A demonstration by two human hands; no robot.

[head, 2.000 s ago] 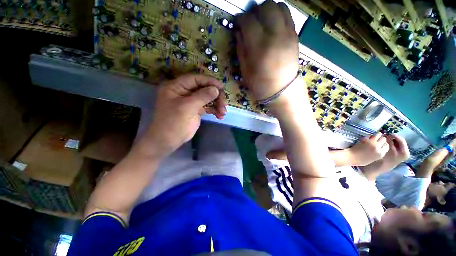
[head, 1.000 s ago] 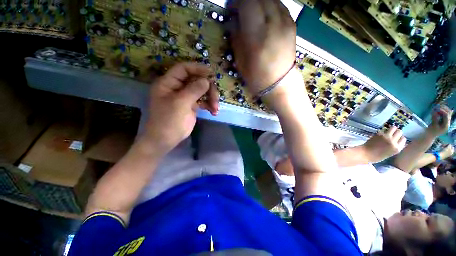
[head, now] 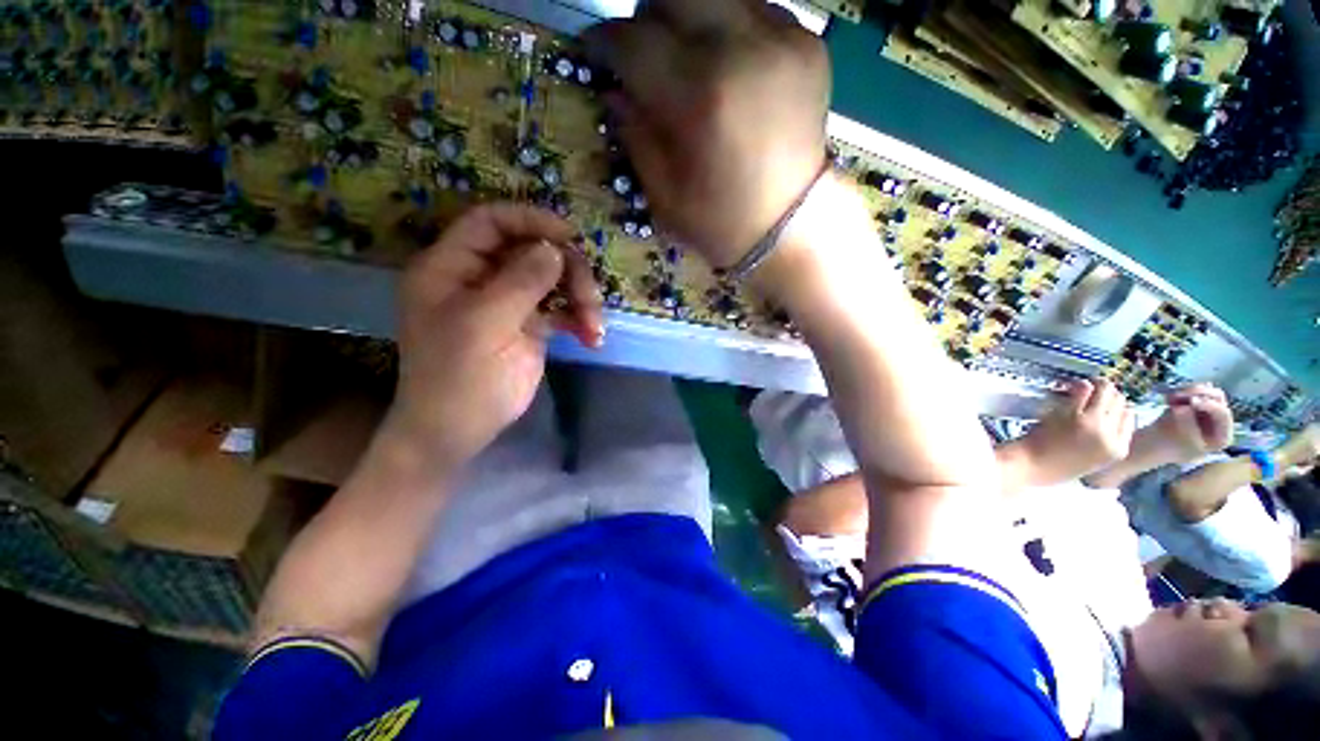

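Note:
A tan PCB panel (head: 478, 109) with rows of round-topped capacitors and small blue parts lies on the silver conveyor rail (head: 232, 271). My left hand (head: 485, 326) is at the panel's near edge, palm partly up, fingers curled with thumb and fingertips together; tiny pieces seem to lie in the fingers, but they are too small to tell clearly. My right hand (head: 717, 123) is over the panel's right part, back of the hand up. Its fingertips are dark and hidden, so whether they hold a part does not show.
Another tan panel (head: 941, 246) lies on the rail to the right. Stacked tan panels (head: 999, 65) and a heap of black components (head: 1230, 152) lie on the green mat (head: 927, 123). Seated people's hands (head: 1086, 432) are at the right. Cardboard cartons (head: 174, 471) stand at lower left.
The tan panel and both my hands sit slightly further left in view. My right hand has stayed over the panel and my left hand at its near edge. The neighbours' hands have moved.

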